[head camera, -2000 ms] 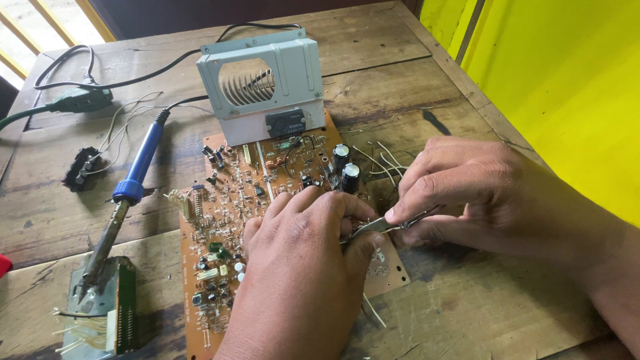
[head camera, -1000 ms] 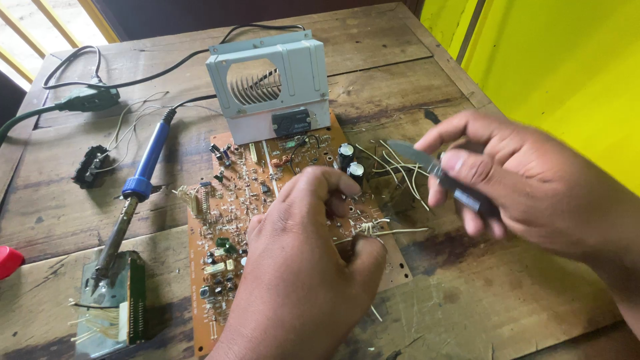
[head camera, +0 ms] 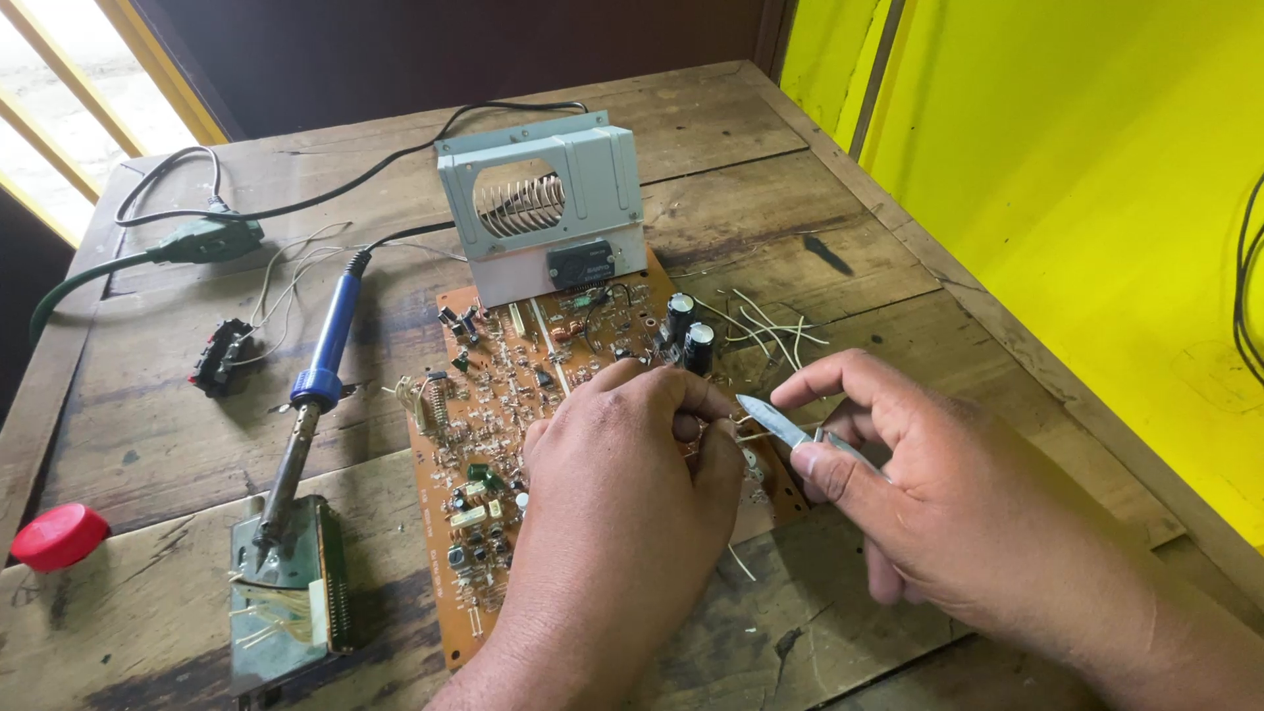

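Observation:
My left hand (head camera: 632,484) is over the right part of an orange circuit board (head camera: 430,494), its thumb and index finger pinching thin pale wires (head camera: 752,435). To the right, my right hand (head camera: 918,484) grips a small knife (head camera: 775,420), its blade pointing up and left toward the left fingertips. Two black capacitors (head camera: 699,346) stand on the board just beyond my left hand. At the board's far edge rises a grey metal heat sink plate (head camera: 602,178) with a large opening, a black chip (head camera: 581,264) mounted low on it. A metal coil shows through the opening.
A blue soldering iron (head camera: 336,321) lies at the left, its tip over a small metal-backed board (head camera: 276,657). Nearby are a red cap (head camera: 59,536), a black connector (head camera: 220,357) with wires, and a green plug (head camera: 212,237) with cords. Loose wires (head camera: 770,326) lie beyond the right hand.
The knife was at the wires between both hands, then away to the right with my right hand; now its blade is back close to the left fingertips. My left hand has stayed over the board.

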